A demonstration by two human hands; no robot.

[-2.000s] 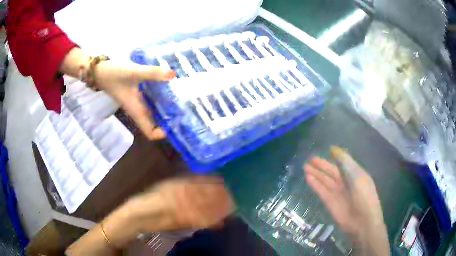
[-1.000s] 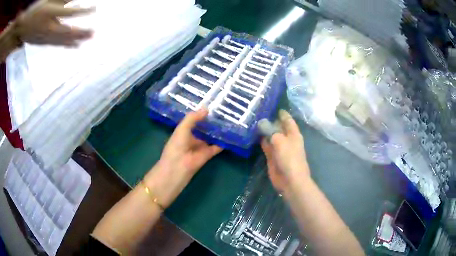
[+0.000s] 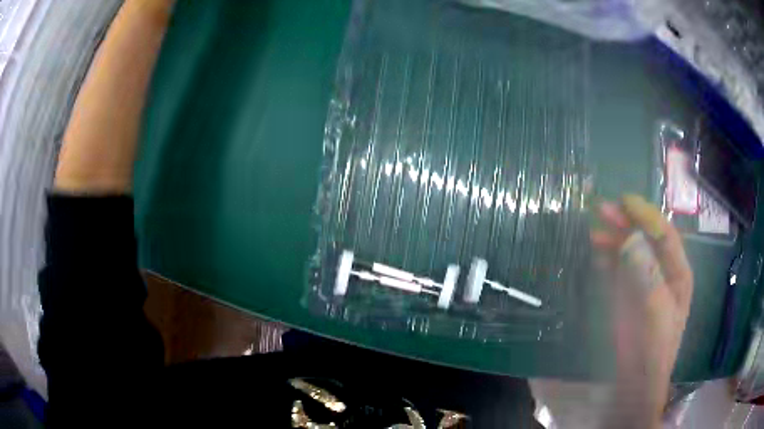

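Note:
A clear ribbed tray point(image 3: 452, 126) lies on the green mat point(image 3: 234, 184) in front of me. Three white T-shaped parts lie near its front edge. Two have bar heads at opposite ends with their stems side by side between them. The third point(image 3: 476, 281) has its stem pointing right. My right hand point(image 3: 649, 268), blurred, is at the tray's right edge, with yellow and grey coverings on its fingers; whether it grips the tray cannot be told. My left forearm reaches up at the upper left, and the hand is cut off by the top edge.
A clear dish with a red-bordered card point(image 3: 683, 180) and a dark phone point(image 3: 725, 172) lie at the right. A crinkled clear bag point(image 3: 561, 17) and a blue edge point(image 3: 695, 75) are at the upper right. A blurred whitish stack point(image 3: 50, 100) stands at far left.
The blue container with its filled tray has gone out of view. My left hand has moved up out of the picture, and my right hand has moved to the clear tray's right edge. The view has shifted.

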